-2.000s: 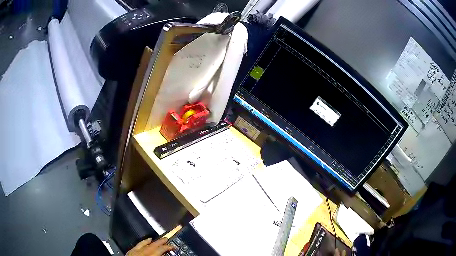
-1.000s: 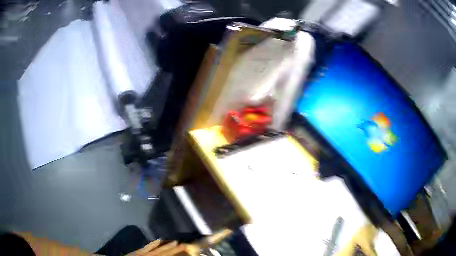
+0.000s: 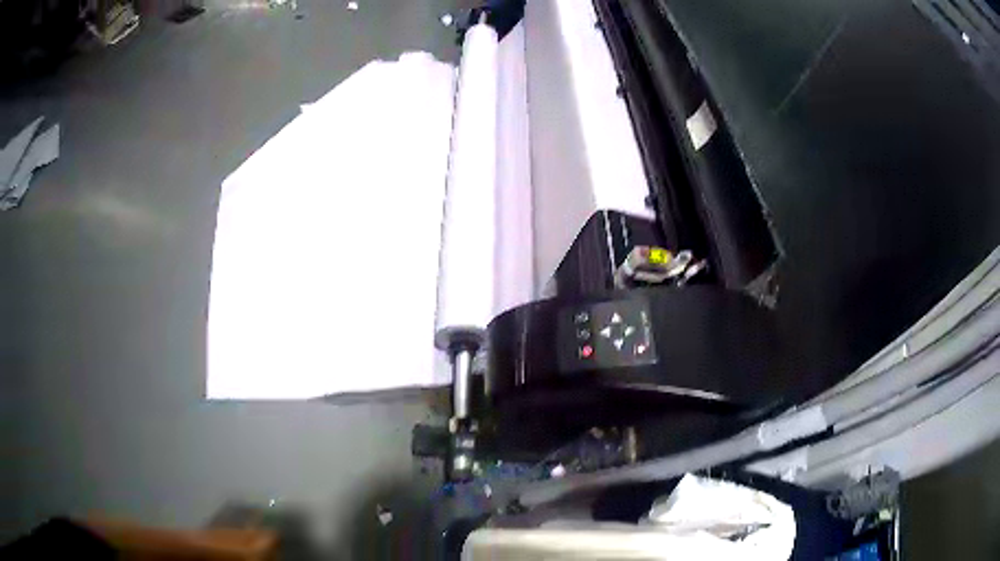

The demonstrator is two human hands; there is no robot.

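Note:
No hand shows clearly. A blurred orange-brown shape with a dark part beside it is at the bottom left edge; it may be my left forearm, with the hand cut off. In front of me is the black plotter [image 3: 702, 340] with a rounded end and a control panel [image 3: 614, 332] of small buttons. A white paper roll [image 3: 469, 197] on a metal shaft lies along its left side. A large white paper sheet [image 3: 329, 241] spreads left of the roll, down to the floor. White paper also lies along the plotter's body.
The wood-edged partition top [image 3: 581, 545] with crumpled white paper [image 3: 724, 515] is at the bottom. Pale curved bands [image 3: 921, 351] cross the right side. Paper scraps [image 3: 27, 159] lie on the grey floor [image 3: 121, 318] at the left. A small part of a lit screen shows at bottom right.
The view has swung from the desk and monitor to the plotter and paper roll. The left hand, earlier at the keyboard, has left the picture. The screen had changed from black to blue.

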